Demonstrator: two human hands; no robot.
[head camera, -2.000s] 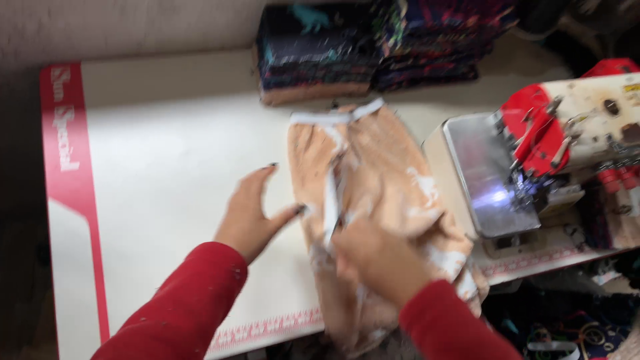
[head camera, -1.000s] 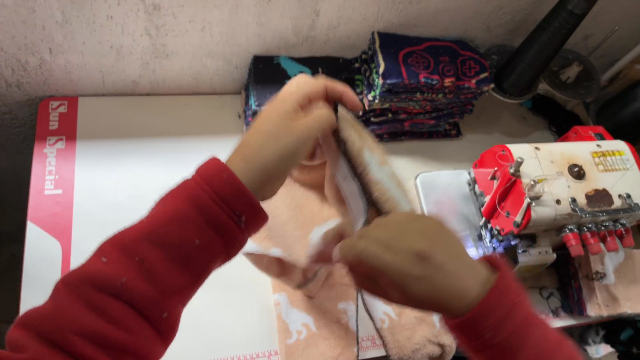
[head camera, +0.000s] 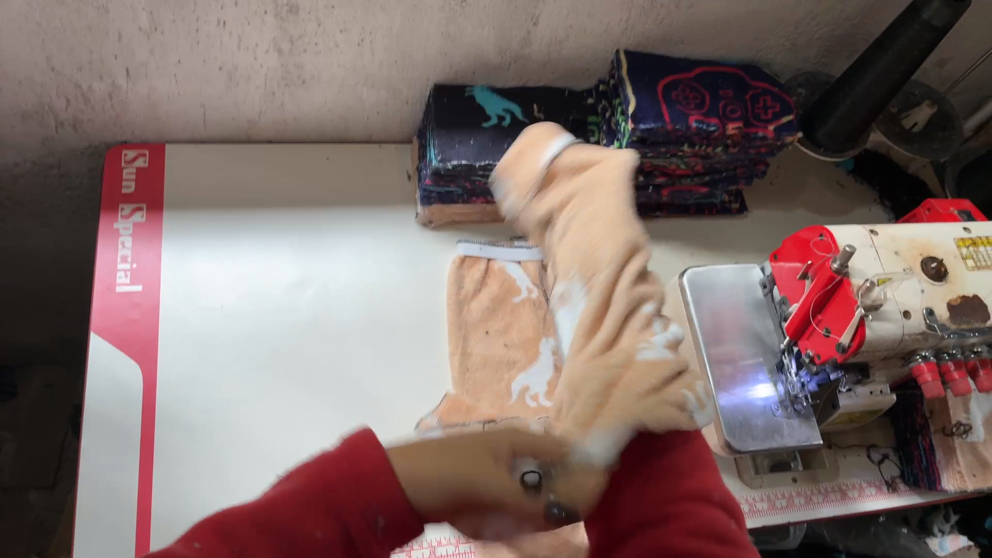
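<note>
Across the bottom centre, my left hand (head camera: 504, 473), blurred and wearing a ring, grips the lower edge of a peach fleece garment leg (head camera: 604, 310) with white animal prints. My right arm runs up into this raised leg, and the fabric hides my right hand; a fist-like bulge shows at the leg's top end. Behind it, another part of the peach fleece (head camera: 488, 333) lies flat on the table, with a white elastic waistband (head camera: 496, 249) at its far end. Whether the two parts are joined is hidden by the raised leg.
Folded dark printed fabric stacks (head camera: 697, 108) stand at the back against the wall. On the right is an overlock sewing machine (head camera: 891, 287) with a lit metal plate (head camera: 752, 341). A black thread cone (head camera: 876, 77) leans behind it. The white tabletop (head camera: 294, 310) extends left.
One second ago both hands held the fabric over the middle of the table. Now my right arm is inside a peach leg, raised toward the stacks, and my left hand is lower, near the front edge.
</note>
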